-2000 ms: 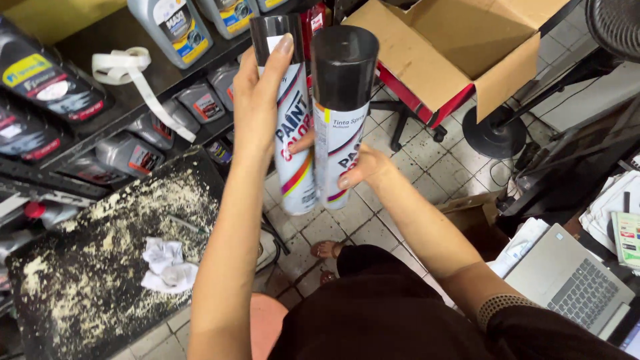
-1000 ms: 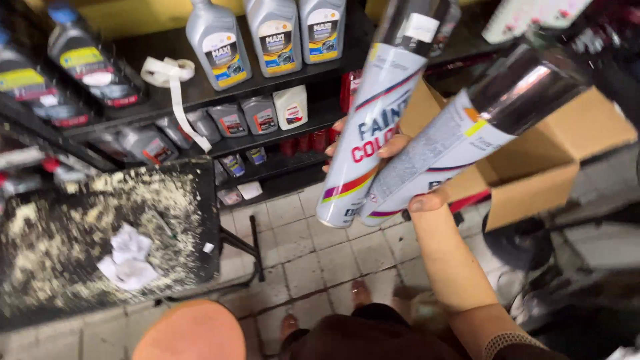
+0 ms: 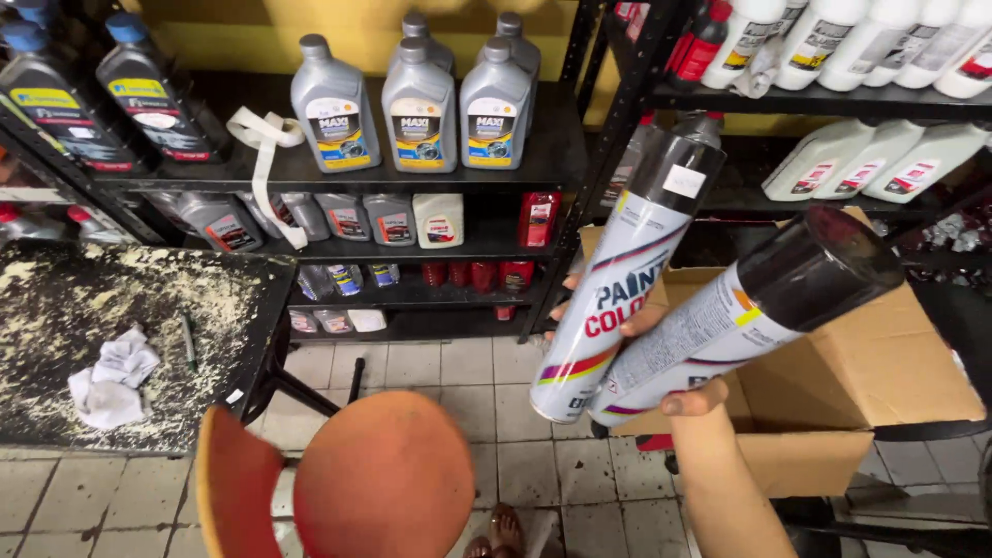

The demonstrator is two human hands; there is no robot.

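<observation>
My right hand (image 3: 694, 399) grips two spray paint cans side by side, at the right of the middle of the view. One can (image 3: 612, 287) has a black cap with a small white sticker and leans slightly right. The other can (image 3: 705, 341), also black-capped, tilts further right and overlaps the first near their bases. My thumb lies on the lower side of the second can; fingertips show between the cans and past the first can's left edge. The palm is hidden. My left hand is out of view.
An open cardboard box (image 3: 899, 349) stands behind the cans. Black shelves (image 3: 372, 182) hold oil bottles (image 3: 337, 108) and a loose white strip roll (image 3: 267, 132). A stained black table (image 3: 225, 310) bears a crumpled cloth (image 3: 116, 380) and a pen (image 3: 188, 341). An orange-red chair (image 3: 384, 473) stands below.
Two seconds ago both hands were on the cans; my left hand has since left the view. The cans have gone from nearly upright to tilted right. The view has swung toward the shelves.
</observation>
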